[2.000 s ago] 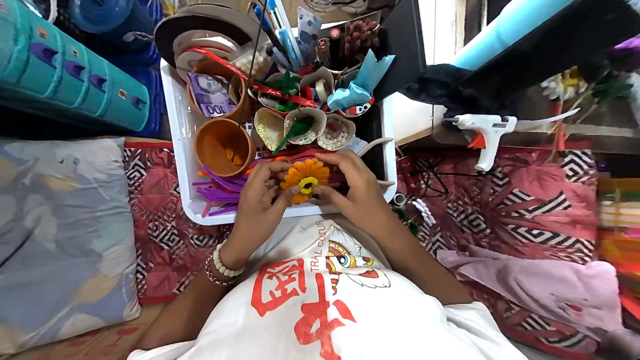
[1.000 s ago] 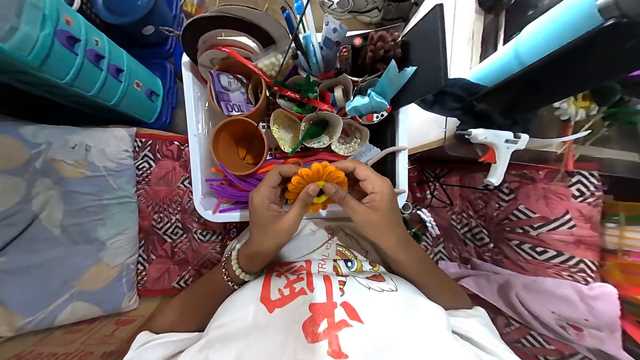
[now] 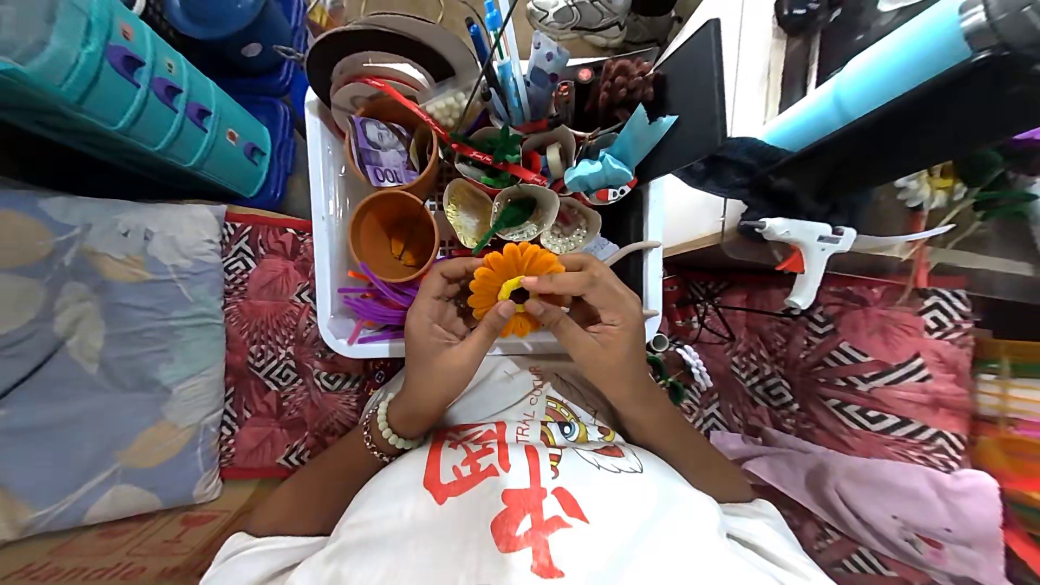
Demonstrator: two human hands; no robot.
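Note:
An orange flower [image 3: 497,280] with a yellow ring and dark centre, apparently of pipe cleaners, is held between both hands. My left hand [image 3: 451,329] grips its left edge, the thumb near the centre. My right hand [image 3: 597,313] holds its right side, fingertips on the yellow ring. Just beyond is a white plastic basket [image 3: 329,284]. Purple pipe cleaners [image 3: 378,302] lie in it near my left hand, beside a brown pot [image 3: 394,236] with orange pieces inside. Small cups of beads [image 3: 570,225] stand beyond the flower.
A white glue gun [image 3: 812,244] is at the right, near a pink cloth [image 3: 877,496]. Teal drawers [image 3: 162,97] stand at the upper left, above a floral pillow [image 3: 106,349]. Pens [image 3: 508,77], ribbon rolls [image 3: 390,49] and a black panel [image 3: 691,97] rise from the basket's far side.
The flower was tilted and partly covered by both thumbs a second ago; now its centre faces up. My right fingers have shifted onto the yellow ring.

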